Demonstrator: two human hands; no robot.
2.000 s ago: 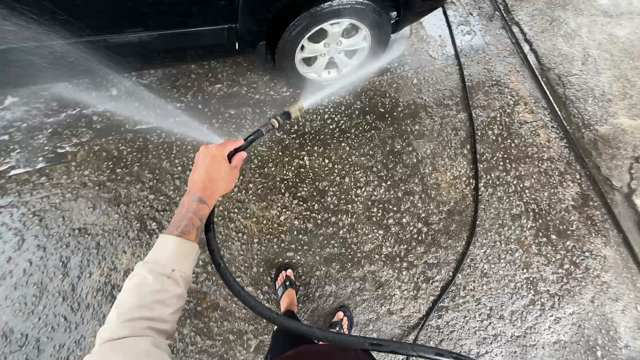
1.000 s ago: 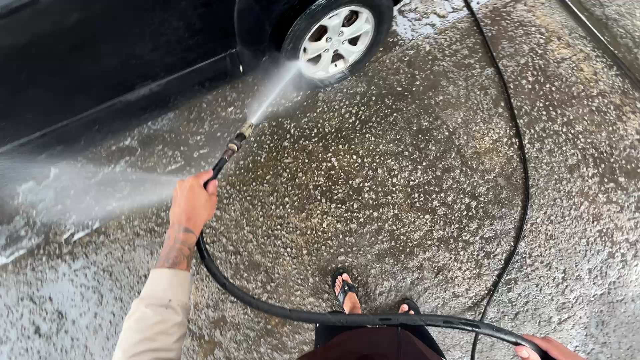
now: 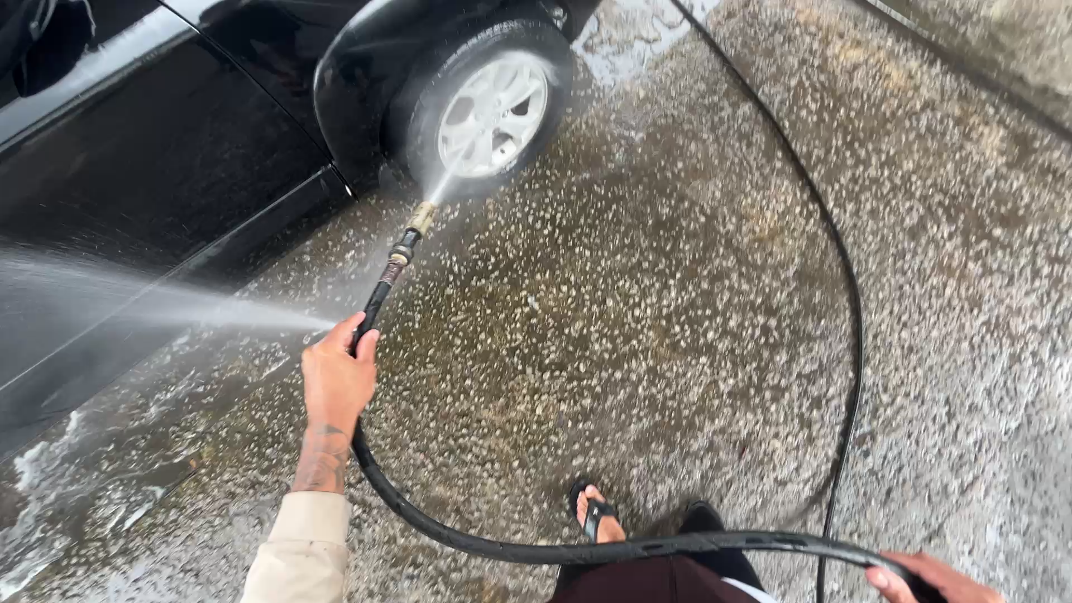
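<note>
My left hand [image 3: 339, 373] is closed around a black rubber hose [image 3: 519, 551] just behind its nozzle end. The brass-coloured nozzle [image 3: 423, 218] sprays water onto the silver alloy wheel [image 3: 494, 113] of a black car. A second fan of water shoots left from beside my left hand, toward the car's lower door [image 3: 151, 167]. From my left hand the hose curves down across the front of my legs. At the bottom right, my right hand [image 3: 938, 578] grips the hose, partly cut off by the frame edge.
A thinner black hose [image 3: 854, 310] lies in a curve over the wet pebbled concrete [image 3: 611, 335] on the right. My sandalled foot [image 3: 599, 511] is below the large hose. A dark groove [image 3: 963, 67] crosses the ground at the top right. Foamy water [image 3: 50, 469] lies at the lower left.
My right hand has come into view holding the hose. The nozzle, earlier pointing up to the right, now points more steeply up, and its spray covers the wheel's rim.
</note>
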